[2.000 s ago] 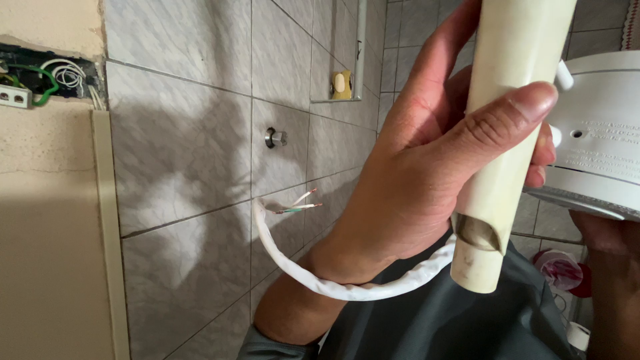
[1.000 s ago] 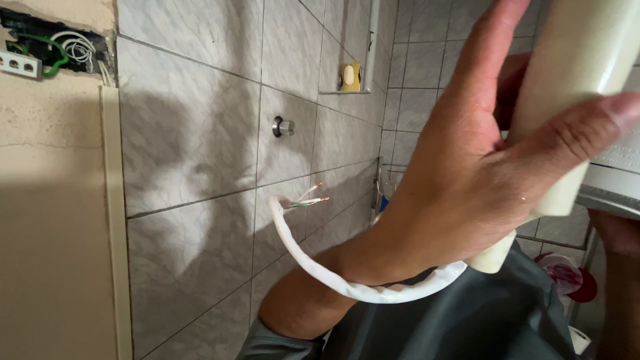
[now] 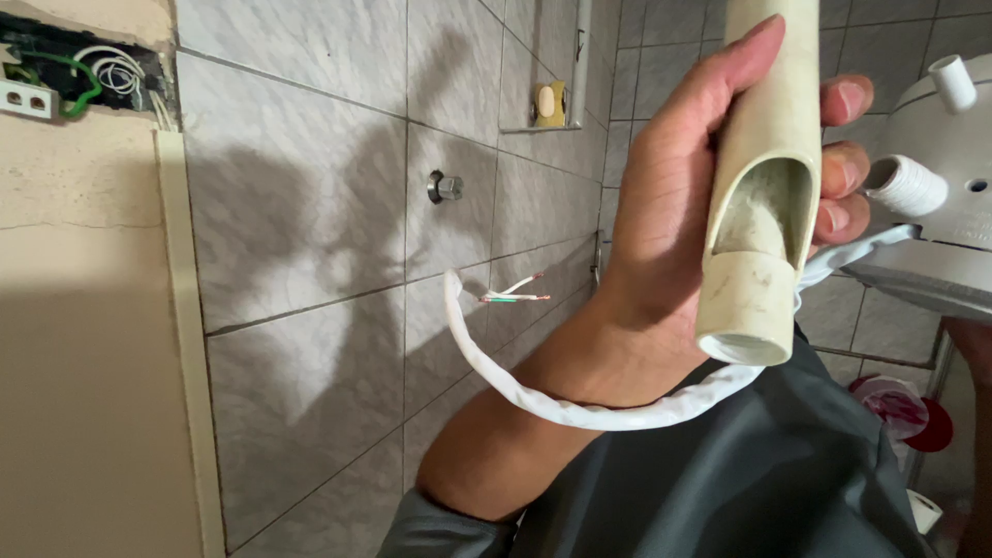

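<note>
My left hand (image 3: 674, 201) is closed around a cream plastic pipe (image 3: 767, 116), thumb on the near side. The pipe's lower end has an oval cut-out facing me and a narrower, open collar. A white sheathed cable (image 3: 604, 418) loops beneath my left wrist; its stripped wire ends (image 3: 515, 297) stand in front of the tiles. Beyond my fingers is a white electric shower head (image 3: 953, 194), with a threaded inlet (image 3: 911, 186) and a short tube stub (image 3: 952, 84). Part of my right hand or forearm (image 3: 973, 349) shows dark below it; its fingers are hidden.
A metal pipe fitting (image 3: 446, 187) juts from the tiled wall (image 3: 310, 155). At the upper left, an open wall box (image 3: 124, 70) holds loose wires and a white terminal block (image 3: 27, 99). A soap shelf (image 3: 542, 128) is farther back, and a red bin (image 3: 930, 426) stands at the lower right.
My left hand has turned with the pipe, and the cut-out now faces the camera. The shower head's threaded inlet and tube stub have come into clear view beside my fingers.
</note>
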